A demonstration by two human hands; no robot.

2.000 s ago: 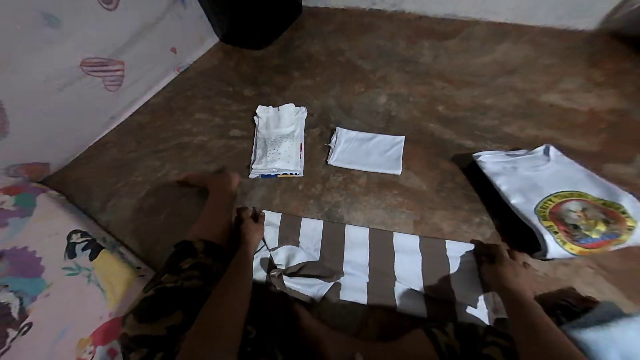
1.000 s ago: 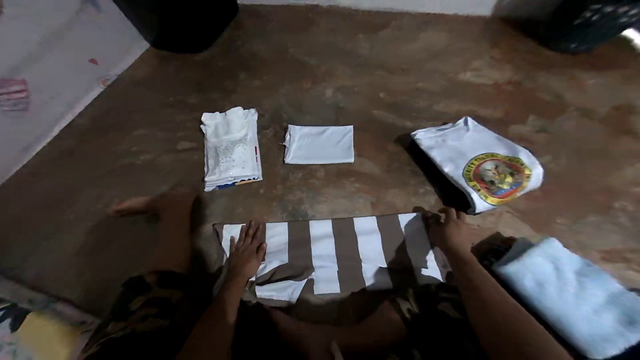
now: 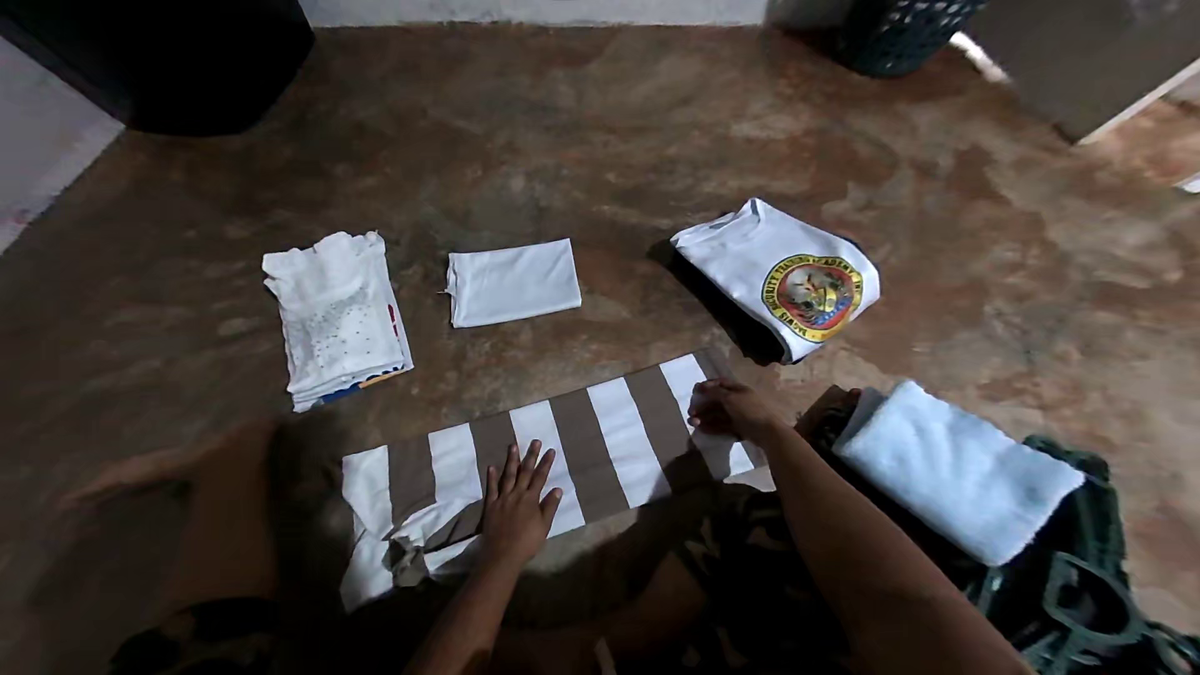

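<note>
A brown-and-white striped cloth [image 3: 600, 441] lies folded into a long band on the floor between my legs, its left end bunched and loose. My left hand [image 3: 520, 502] rests flat on it left of the middle, fingers spread. At the band's right end is my right hand [image 3: 727, 410], fingers curled at the fabric; whether they pinch it cannot be told. Beyond the band lie a stack of folded white garments [image 3: 337, 323], a small folded white cloth [image 3: 515, 283] and a folded white T-shirt [image 3: 778, 277] with a round printed emblem, dark fabric beneath it.
A folded light-blue towel [image 3: 956, 469] lies on dark clothing at my right, by a dark green plastic object [image 3: 1087, 600]. A black container [image 3: 187, 66] stands at the back left, a dark perforated basket [image 3: 900, 37] at the back right. My bare foot is at left.
My left hand has moved rightward along the striped cloth from its left end, where it was two seconds ago. My right hand stays at the right end. The view has shifted rightward.
</note>
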